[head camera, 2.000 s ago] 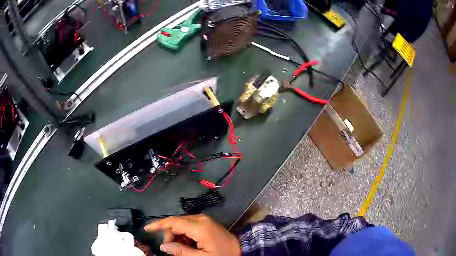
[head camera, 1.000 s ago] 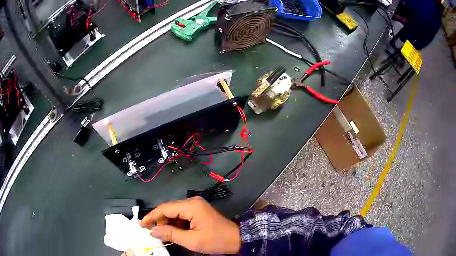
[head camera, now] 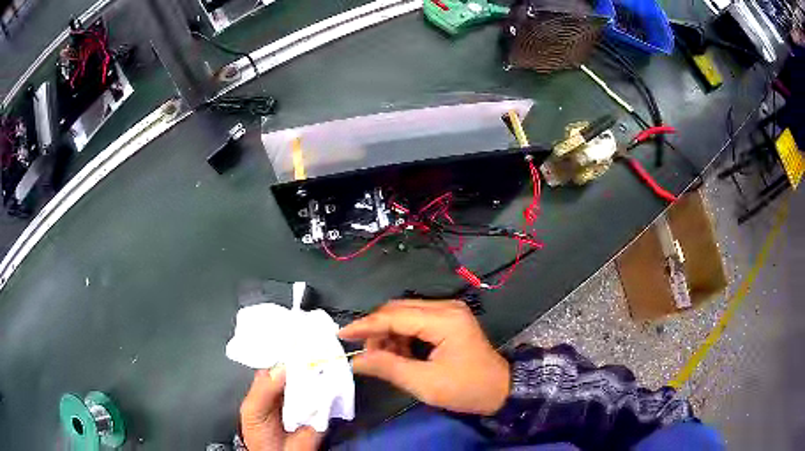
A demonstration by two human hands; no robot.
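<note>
A crumpled white wipe [head camera: 319,388] with a yellowish smear is in my left hand [head camera: 265,414], low in the centre-left; the hand is partly hidden by it. My right hand [head camera: 432,352] pinches a thin yellow-tan stick [head camera: 340,357] between thumb and forefinger, its far end at the smear. Beyond my hands stands a black panel [head camera: 441,181] with silvery terminals [head camera: 379,211] and red and black wires [head camera: 432,216]. A translucent plastic sheet [head camera: 397,136] stands behind it, with yellow posts between them.
A green solder spool [head camera: 93,420] is at lower left. A black adapter [head camera: 225,154] lies near the rail. Brass-coloured block [head camera: 583,154], red-handled pliers [head camera: 651,181], fan [head camera: 556,35] and blue bin [head camera: 640,22] are to the right. A cardboard box [head camera: 675,260] is beyond the bench edge.
The view has swung left, so the bench items appear further right. The solder spool, my left hand and the stick now show. The wipe is more spread out.
</note>
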